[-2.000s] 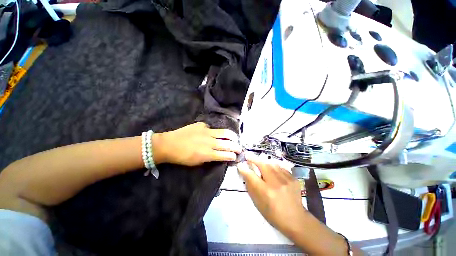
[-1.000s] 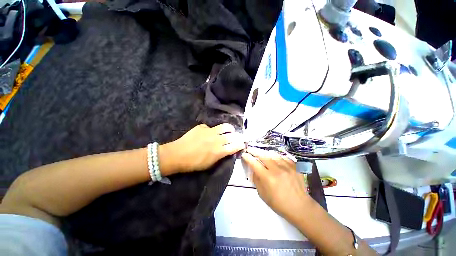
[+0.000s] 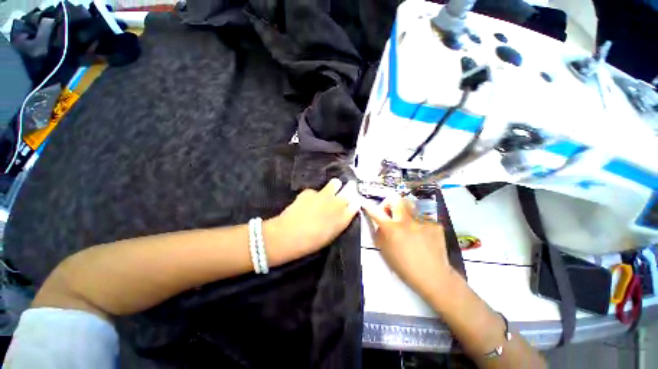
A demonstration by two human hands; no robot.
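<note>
The dark charcoal garment fabric (image 3: 166, 137) covers the left side and runs to the needle area of the white and blue sewing machine (image 3: 447, 94). My left hand (image 3: 310, 220) presses on the fabric edge beside the presser foot (image 3: 393, 184), with fingertips at the cloth. My right hand (image 3: 408, 241) is just right of it, its fingertips close together at the same edge; the cloth between them is mostly hidden. A dark strip (image 3: 449, 238) runs behind my right wrist, and another dark strip (image 3: 548, 245) hangs over the table's front edge.
Small snips (image 3: 469, 241) lie below the machine arm. A black smartphone (image 3: 586, 285) and orange and red scissors (image 3: 629, 295) lie at the right. A ruler strip (image 3: 404, 334) runs along the front edge. An orange item (image 3: 54, 122) and a white cable (image 3: 43, 83) are at the far left.
The view has shifted and tilted relative to the machine. The garment's lower edge now hangs straighter beside my hands. Both hands remain at the needle area.
</note>
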